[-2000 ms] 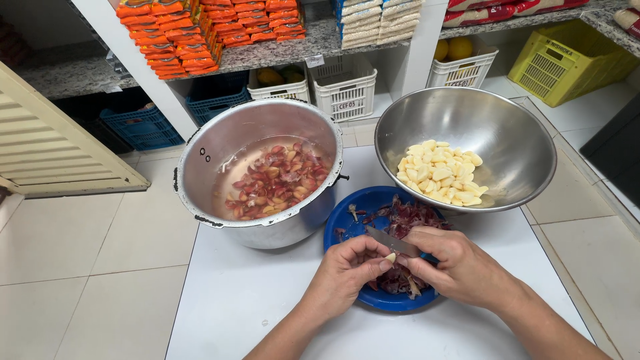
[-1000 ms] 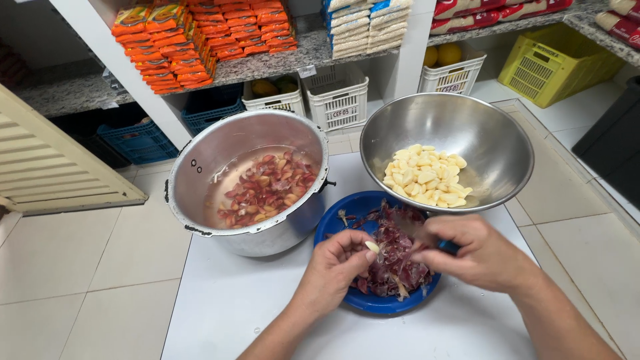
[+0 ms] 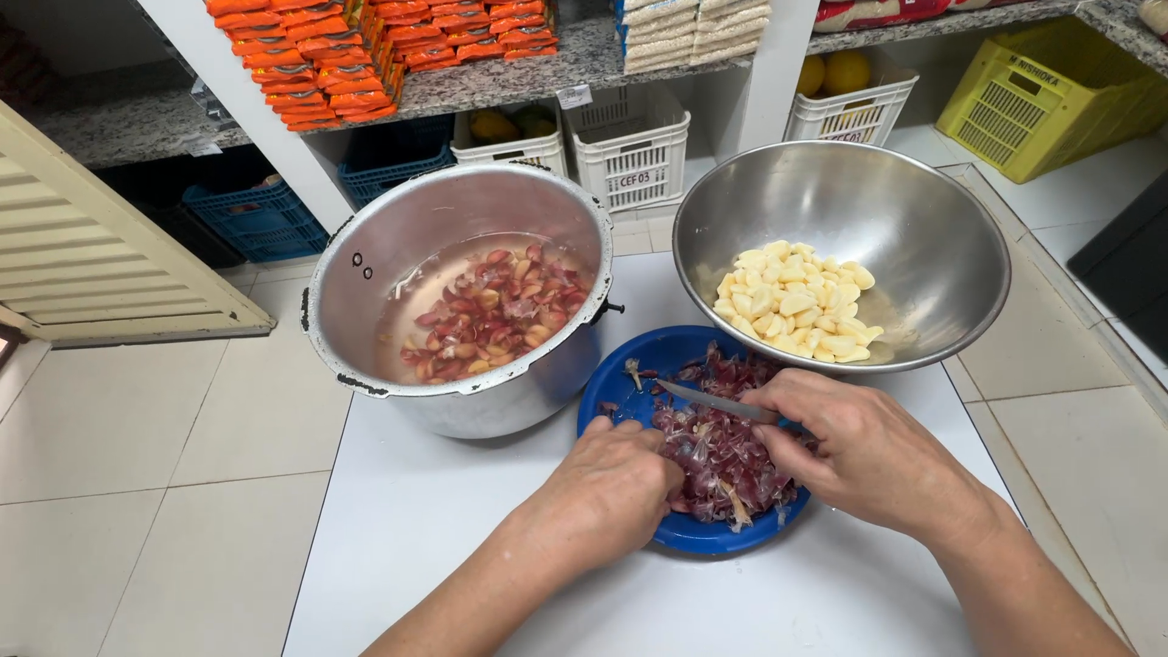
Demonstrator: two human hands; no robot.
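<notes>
My right hand [image 3: 849, 447] grips a small knife [image 3: 716, 401], its blade pointing left over a blue plastic dish [image 3: 675, 538]. Reddish garlic skins [image 3: 721, 447] fill much of that dish. At the dish's left side is my left hand [image 3: 607, 484], back upward with the fingers curled down; whether it holds anything is hidden. An aluminium pot [image 3: 493, 406] at the left contains unpeeled garlic cloves [image 3: 497, 310] in water. Behind my right hand stands a stainless steel bowl [image 3: 931, 265] with a heap of peeled garlic cloves [image 3: 794, 301] inside.
All the vessels stand on a white tabletop [image 3: 429, 547]. Behind it, a granite shelf [image 3: 511, 78] carries orange packets [image 3: 319, 64] and bagged grains [image 3: 693, 32]. White crates [image 3: 634, 160], blue crates [image 3: 265, 214] and a yellow crate [image 3: 1031, 100] sit lower down. A louvred door [image 3: 119, 237] is at left.
The pale clove seen earlier in my left fingertips no longer shows. My left hand has turned knuckles-up and lowered at the dish's left side. The knife blade now points left over the skins.
</notes>
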